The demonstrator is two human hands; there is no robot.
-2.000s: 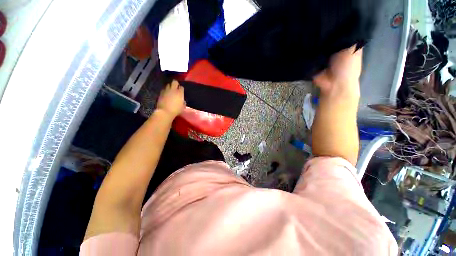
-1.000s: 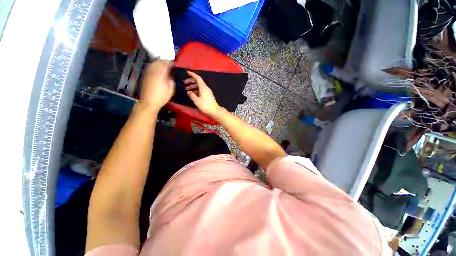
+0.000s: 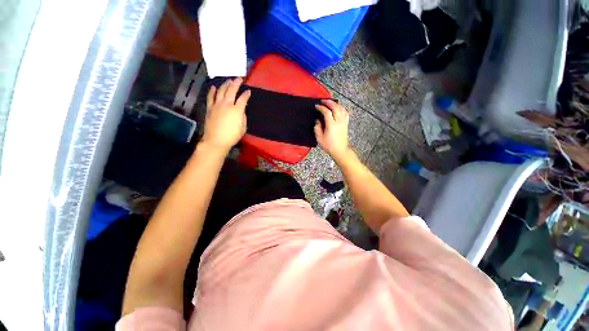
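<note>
A short black cut piece [image 3: 281, 117] lies flat across the red plastic stool [image 3: 279, 71]. My left hand [image 3: 226, 115] rests on its left end, fingers over the edge. My right hand [image 3: 332, 127] is at its right end, with fingertips on the fabric. The piece is straight between my two hands. Whether it is one layer or several I cannot tell.
A blue plastic bin [image 3: 309, 40] stands just beyond the stool, with a white piece [image 3: 223, 39] beside it. Black pieces [image 3: 403, 32] lie on the floor beyond. The white table edge [image 3: 97, 129] curves along the left. Grey curved panels [image 3: 471, 194] stand at the right.
My right hand first left the large black garment piece and came to the stool, then moved right to the cut piece's right end. The large black piece is no longer over the stool area.
</note>
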